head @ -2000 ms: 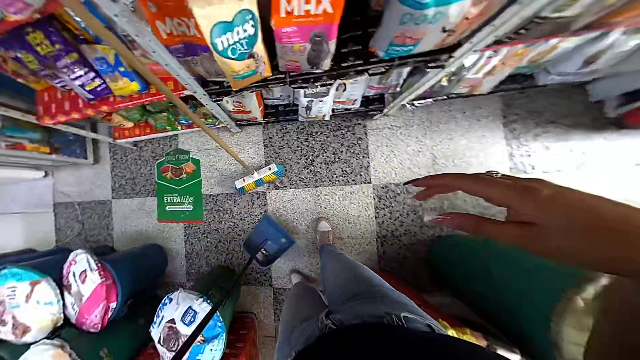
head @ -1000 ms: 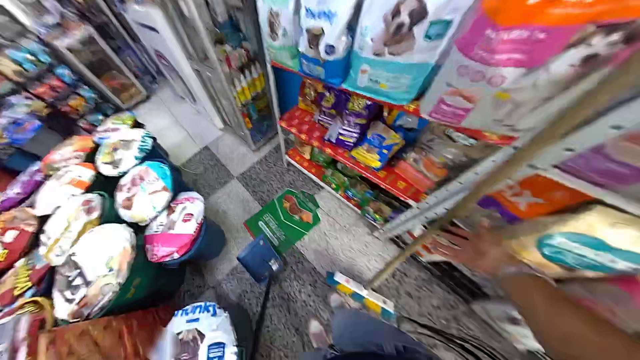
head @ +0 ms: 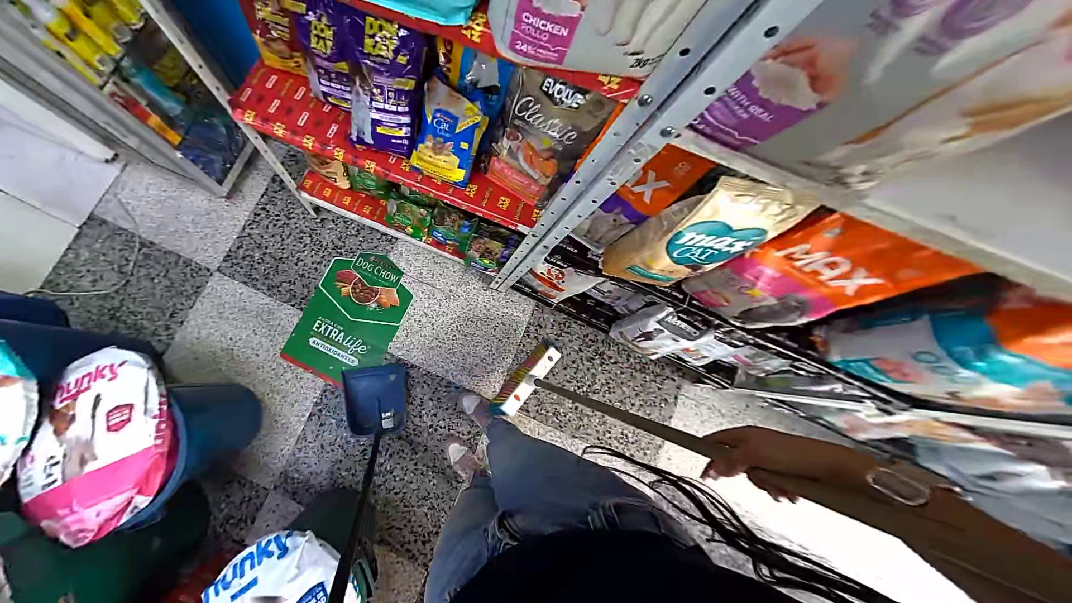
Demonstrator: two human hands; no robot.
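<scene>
My right hand [head: 758,461] is closed around the wooden handle of a push broom [head: 620,416] at the lower right. The broom's white head with multicoloured bristles [head: 526,378] rests on the floor near my feet. A blue long-handled dustpan [head: 375,399] stands left of my feet, its black handle running down to the bottom edge; whatever holds that handle is out of view. The pan touches or overlaps the lower edge of a green printed floor sign [head: 350,322]. My left hand is not in view.
Metal shelving [head: 636,126] with pet food bags runs along the top and right. Blue and green bins [head: 213,427] topped with pet food bags [head: 99,444] stand at the lower left. A glass display case [head: 167,92] is at the upper left. A thin cord [head: 134,251] lies on the checkered floor.
My right hand was open and empty two seconds ago, with the broom leaning on the shelving; it now grips the handle. The view has turned considerably.
</scene>
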